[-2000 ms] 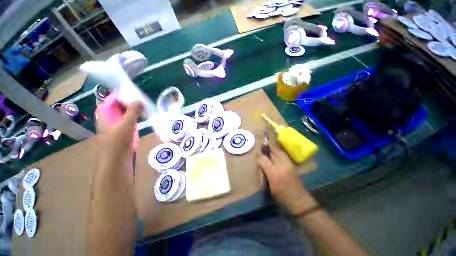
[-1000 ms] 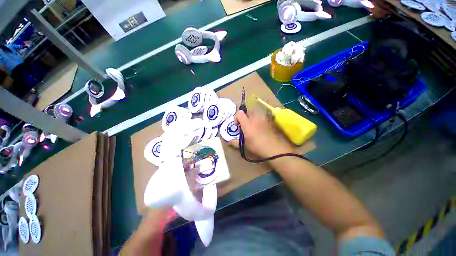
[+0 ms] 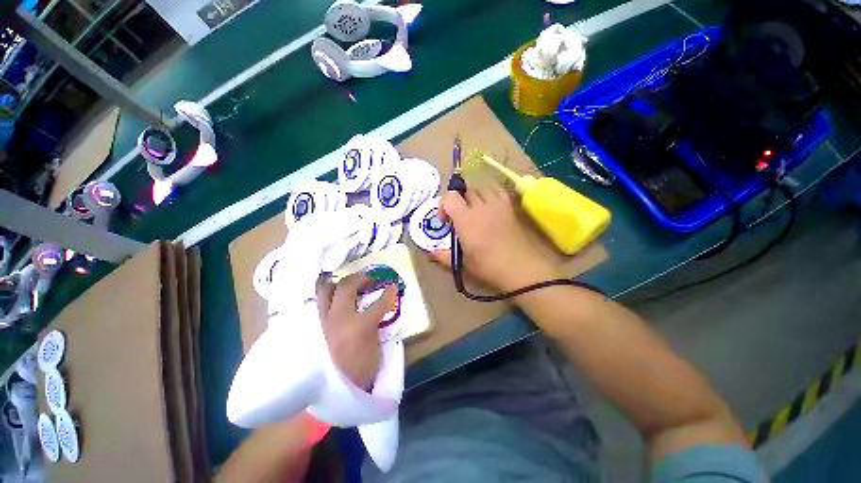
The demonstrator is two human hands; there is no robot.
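Note:
A white plastic housing (image 3: 283, 377) lies with its round end opening over the cream foam pad (image 3: 413, 302). A circuit board (image 3: 379, 275) and thin wires show in the opening. My left hand (image 3: 354, 325) reaches through the housing, fingers at the opening; whether they grip it is unclear. My right hand (image 3: 486, 236) holds the soldering iron (image 3: 457, 174), its tip pointing up and away, beside a disc. White cover discs (image 3: 389, 191) are piled on the cardboard mat (image 3: 496, 141). The yellow squeeze bottle (image 3: 566, 215) lies right of my right hand.
A tape roll with white tissue (image 3: 548, 75) stands behind the bottle. The blue tray (image 3: 684, 224) at right holds dark equipment with a red light. Forked units (image 3: 368, 42) wait on the green belt. Stacked cardboard sheets (image 3: 123, 377) at left carry discs. The iron's black cord crosses my right forearm.
My left hand brought the housing from the upper left onto the foam pad, and its fingers are now at the opening. My right hand lifted the iron and stays left of the bottle.

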